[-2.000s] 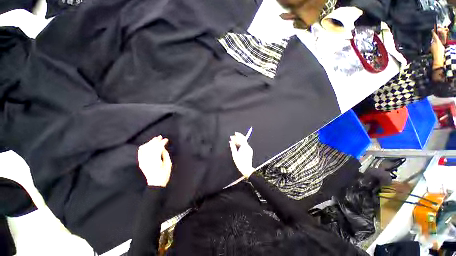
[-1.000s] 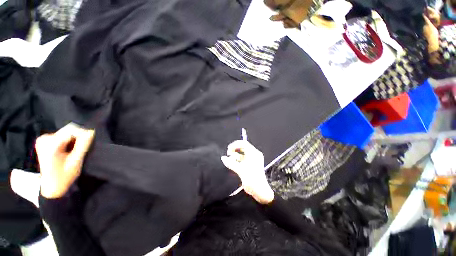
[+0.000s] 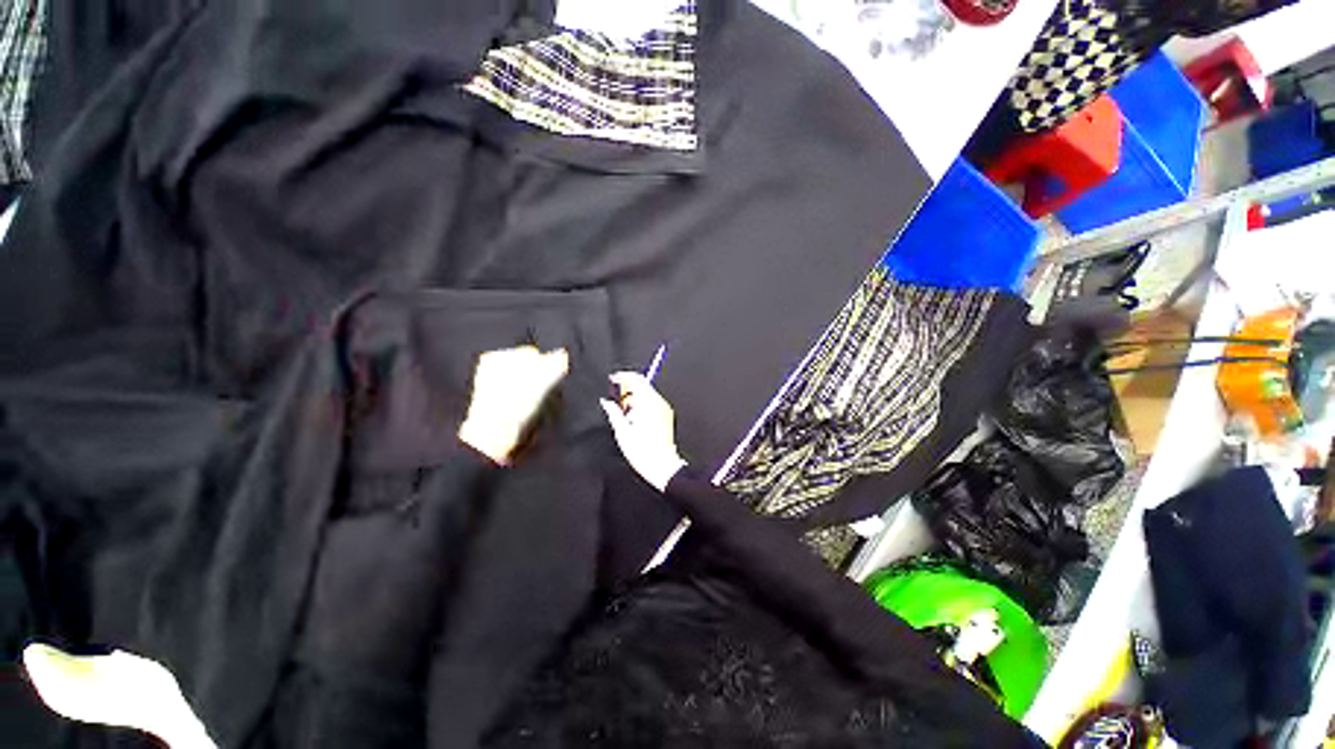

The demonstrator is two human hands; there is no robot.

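Note:
A large black garment (image 3: 791, 190) covers most of the table. Its plaid lining (image 3: 600, 88) shows at an opening at the top. My right hand (image 3: 644, 424) is over the cloth near the table's front edge and holds a thin marking pen (image 3: 657, 360), pointing up and away. My left hand (image 3: 513, 400) is just left of it, curled on a folded-over part of the garment. Its fingertips are partly hidden, and I cannot tell whether it grips the cloth.
Plaid cloth (image 3: 879, 395) hangs over the table edge. A blue bin (image 3: 959, 231) and a red stool (image 3: 1066, 158) stand beyond that edge. Black plastic bags (image 3: 1025, 498) and a green round object (image 3: 952, 607) lie at lower right. A white area (image 3: 117, 695) shows at lower left.
My left hand has moved right, from the far left to beside my right hand. A straight-edged part of the garment now lies under it. The view has shifted down and right.

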